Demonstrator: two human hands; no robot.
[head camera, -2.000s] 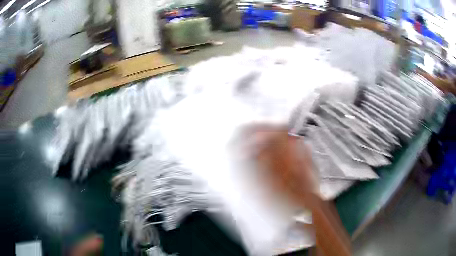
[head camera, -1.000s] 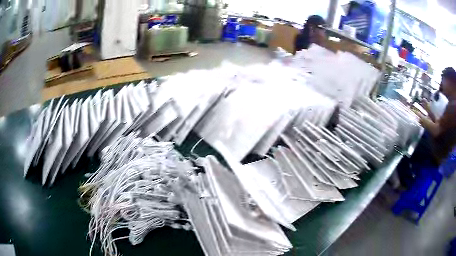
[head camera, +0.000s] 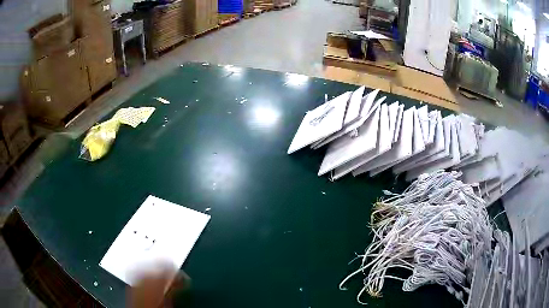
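A white square panel (head camera: 158, 237) lies flat on the dark green table at the lower left, with several small dark dots on its face. A blurred hand, which looks like my left hand (head camera: 155, 287), is over the panel's near corner at the bottom edge. Whether it grips the panel cannot be told. My right hand is not in view.
A row of leaning white panels (head camera: 355, 141) stands at the right. A tangled heap of white leads (head camera: 427, 231) lies in front of it. A clear bag with yellow contents (head camera: 101, 139) and a dotted cream sheet (head camera: 136, 115) lie at the far left. Small scraps dot the table.
The view has swung left, from the stacked panels and leads to the table's curved end. The white panel at lower left and the bag have come into view.
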